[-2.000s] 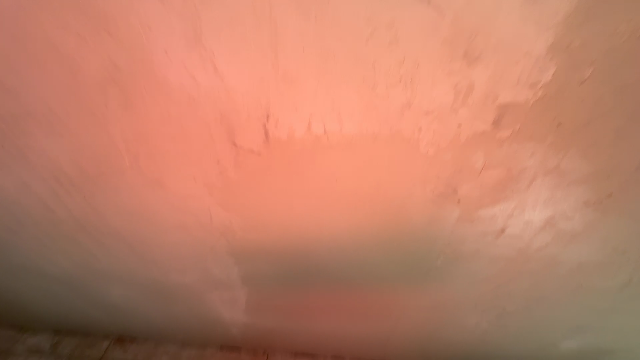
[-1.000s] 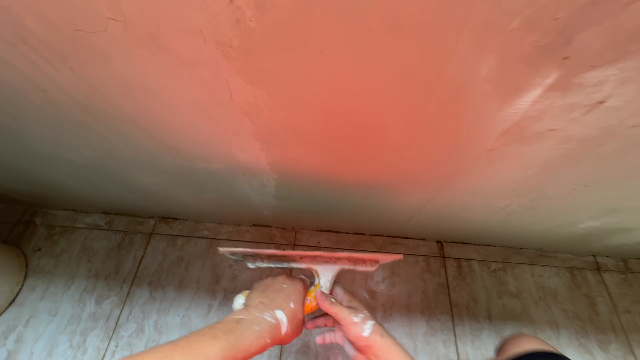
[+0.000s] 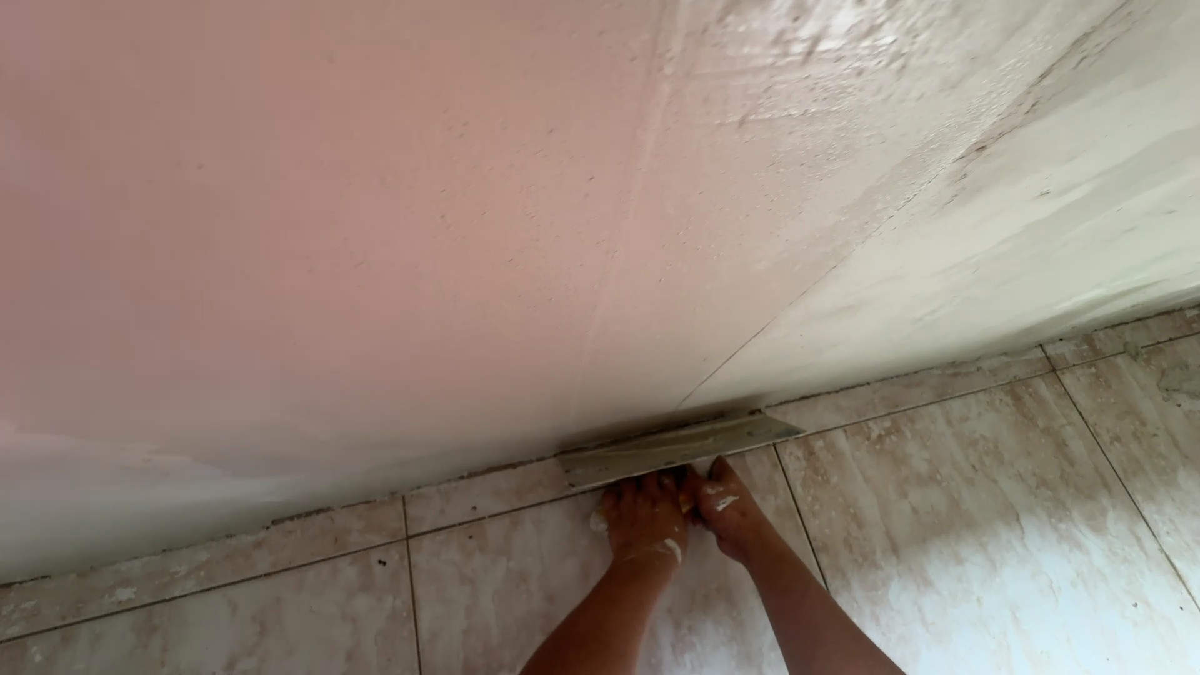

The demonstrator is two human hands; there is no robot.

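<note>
A wide metal plastering blade (image 3: pixel 680 452) lies with its long edge against the foot of the plastered wall (image 3: pixel 450 234), slightly tilted. Behind it, my left hand (image 3: pixel 645 520) is closed at the blade's back, with white compound on its wrist and side. My right hand (image 3: pixel 731 511) grips beside it, thumb up near the blade, also smeared with white. The handle is mostly hidden by my fingers. Wet, shiny filler covers the wall's upper right, and a thin dark line runs down through it to the blade.
Marbled floor tiles (image 3: pixel 947 497) with dark joints meet the wall along a narrow tile strip (image 3: pixel 497 497). White specks and smears lie on this strip. The wall carries on to both sides.
The blade, lying flat above the floor tiles a second ago, is now against the wall's foot with both hands behind it. The view has shifted a lot.
</note>
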